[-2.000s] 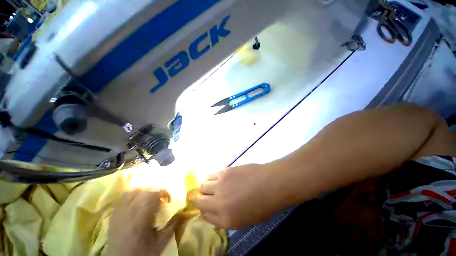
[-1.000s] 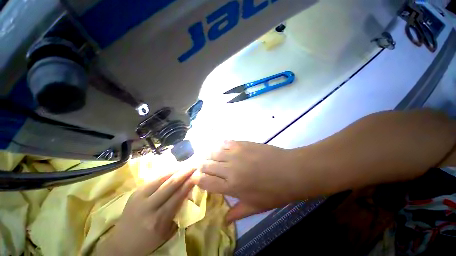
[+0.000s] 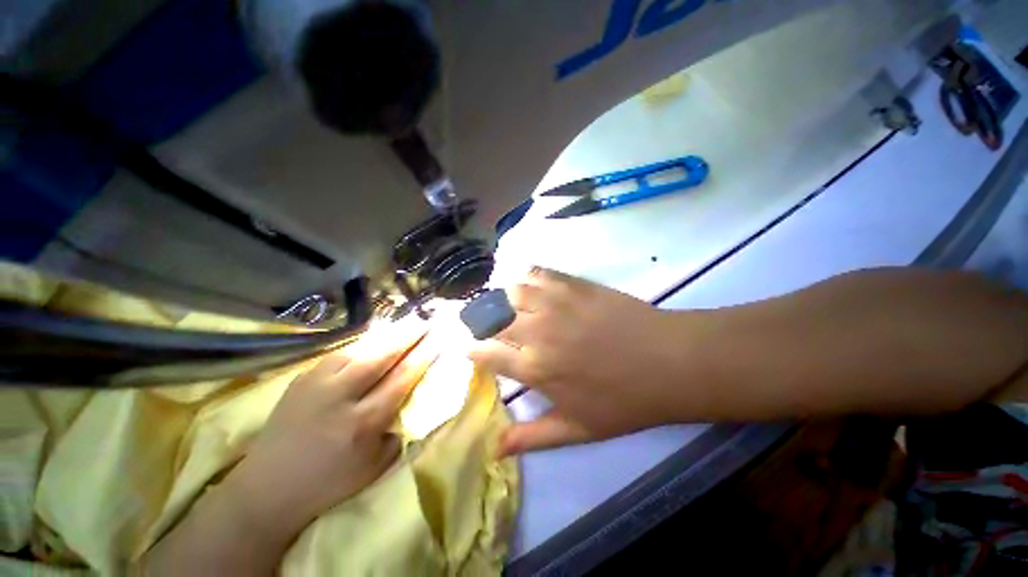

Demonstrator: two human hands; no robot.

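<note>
Yellow fabric lies crumpled on the machine bed and hangs over the front edge. The sewing machine leans over it, with its tension assembly just above my hands. The needle area is lost in lamp glare. My left hand lies on the fabric, fingers pointing into the glare and pressing it down. My right hand is right of the needle area, fingertips partly behind the tension knob and at the fabric's right edge; whether it grips the fabric cannot be told.
Blue thread snips lie on the bed behind my right hand. Dark-handled scissors are at the far right corner. A small yellow scrap lies behind the snips. A measuring strip runs along the front edge.
The view has moved closer and the machine head looks larger. My left hand has gone from bunched to stretched flat on the fabric. My right hand's fingers have spread beside the needle area.
</note>
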